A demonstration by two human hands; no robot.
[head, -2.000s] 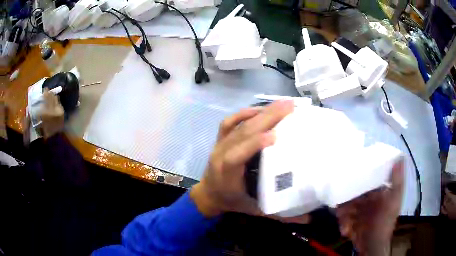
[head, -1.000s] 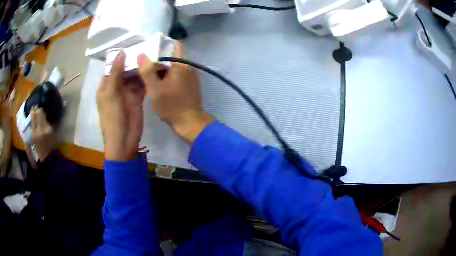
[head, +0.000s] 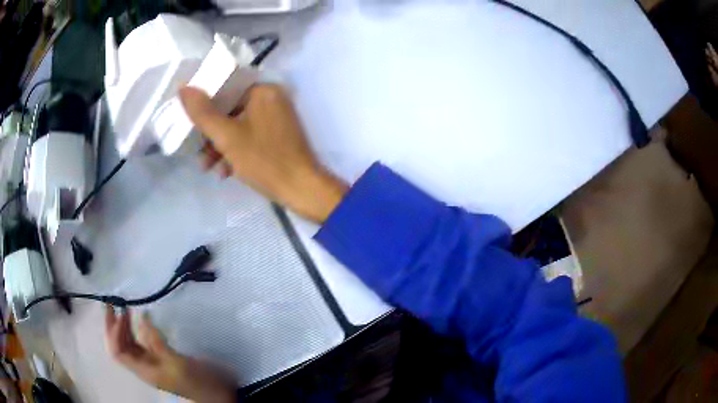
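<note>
My right hand (head: pixel 264 146) grips the white bracket of a security camera (head: pixel 161 59) at the upper left, thumb on top and fingers curled behind. The white body and one upright antenna show; its black ball head is not visible. My left hand (head: pixel 161 366) is at the lower left, slightly blurred, fingers apart and holding nothing visible. Its fingertips lie just below a black split camera lead (head: pixel 146 301), with plugs on the bench; contact is unclear.
More white cameras with black heads stand at the far left, such as one camera (head: pixel 59 169). A dark strip (head: pixel 311 271) crosses the white bench top (head: pixel 425 102). Another black cable (head: pixel 602 67) lies at the upper right. A brown surface (head: pixel 653 205) lies beyond the bench edge.
The view has turned. My left hand has let go of the camera bracket and moved down towards the lower left. My right hand still holds the bracket.
</note>
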